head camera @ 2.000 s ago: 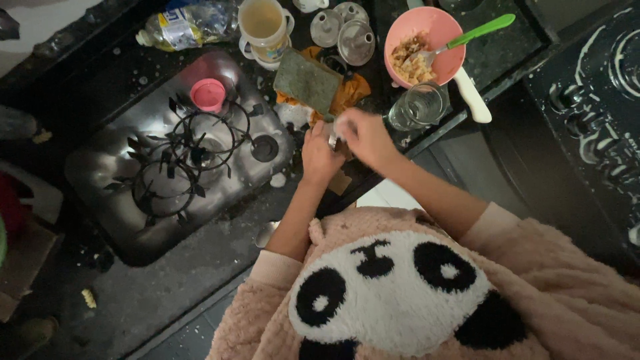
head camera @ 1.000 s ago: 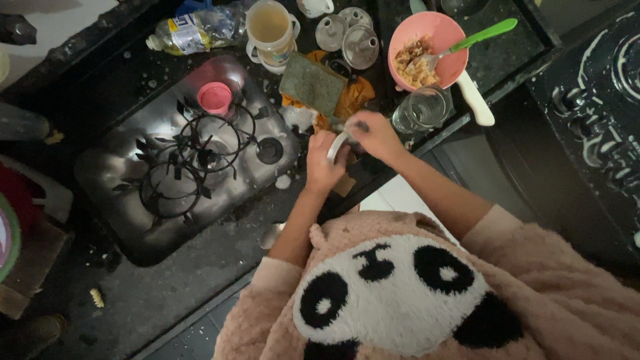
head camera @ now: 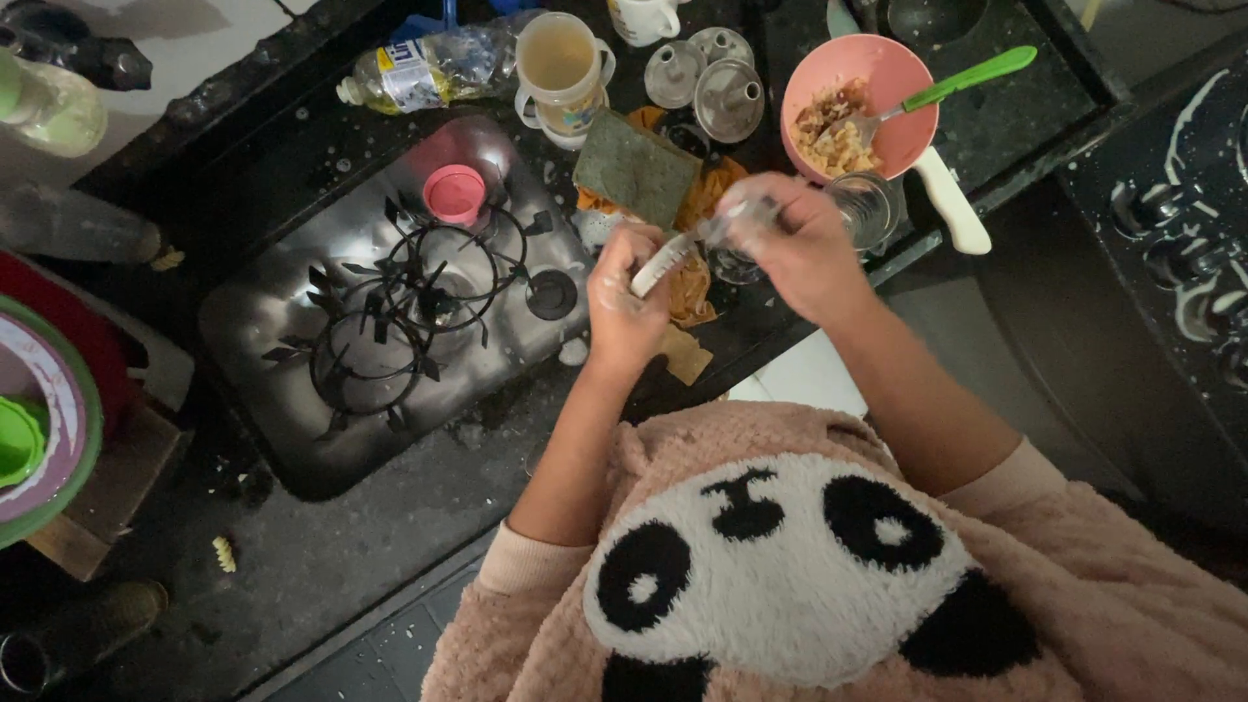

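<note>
My left hand (head camera: 632, 283) grips a pale, curved utensil handle (head camera: 665, 265) at the counter's front edge. My right hand (head camera: 795, 244) is closed around the utensil's other end, which is blurred, so its kind cannot be told. Just beyond my hands lie a grey-green scouring pad (head camera: 639, 168) and an orange cloth (head camera: 694, 292). A clear drinking glass (head camera: 863, 210) stands close behind my right hand. To the right of the pad is a pink bowl (head camera: 912, 73) holding food and a green-handled fork (head camera: 970, 78).
Black stove grates (head camera: 424, 283) and a pink cup (head camera: 454, 194) lie in the steel sink (head camera: 283, 429). Behind stand a two-handled cup (head camera: 563, 73), a detergent bottle (head camera: 419, 76) and several metal burner parts (head camera: 728, 100). A white handle (head camera: 954, 203) sticks out past the counter edge. The stovetop (head camera: 1170, 234) is at right.
My right hand has shifted along the utensil, away from my left hand. The utensil shows more between my hands than two seconds ago.
</note>
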